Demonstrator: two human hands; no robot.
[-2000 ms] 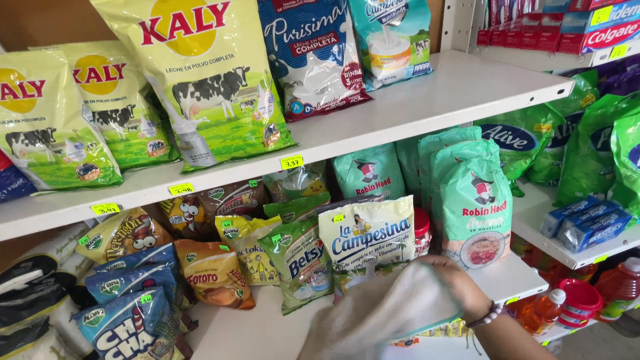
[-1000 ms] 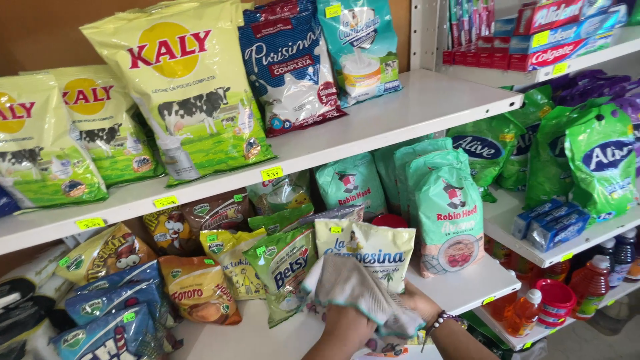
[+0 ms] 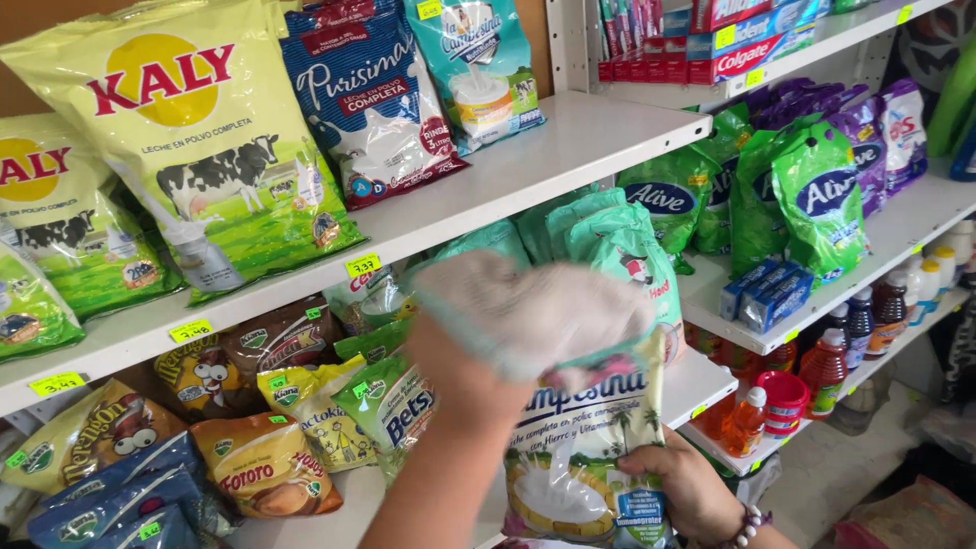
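Note:
My left hand (image 3: 465,366) holds a greyish cloth with a green edge (image 3: 534,313), blurred, over the top of a La Campesina powdered milk bag (image 3: 579,457). The cloth covers part of the bag's name. My right hand (image 3: 686,480), with a beaded bracelet at the wrist, grips the bag's lower right side, thumb on its front. The bag is upright and slightly tilted, in front of the lower shelf. Just left of my left hand stands a green Betsy bag (image 3: 393,412). Behind the cloth are mint-green Robin Hood bags (image 3: 625,252).
The upper shelf (image 3: 457,198) carries Kaly (image 3: 229,160), Purisima (image 3: 374,99) and another La Campesina bag (image 3: 480,76). Kiana bags (image 3: 263,465) fill the lower left. On the right shelving are Alive bags (image 3: 823,198), toothpaste boxes (image 3: 747,53) and bottles (image 3: 823,374).
The La Campesina bag, standing on the lower shelf among the others two seconds ago, is now held nearer to me in my right hand. The cloth has moved up and is over its top.

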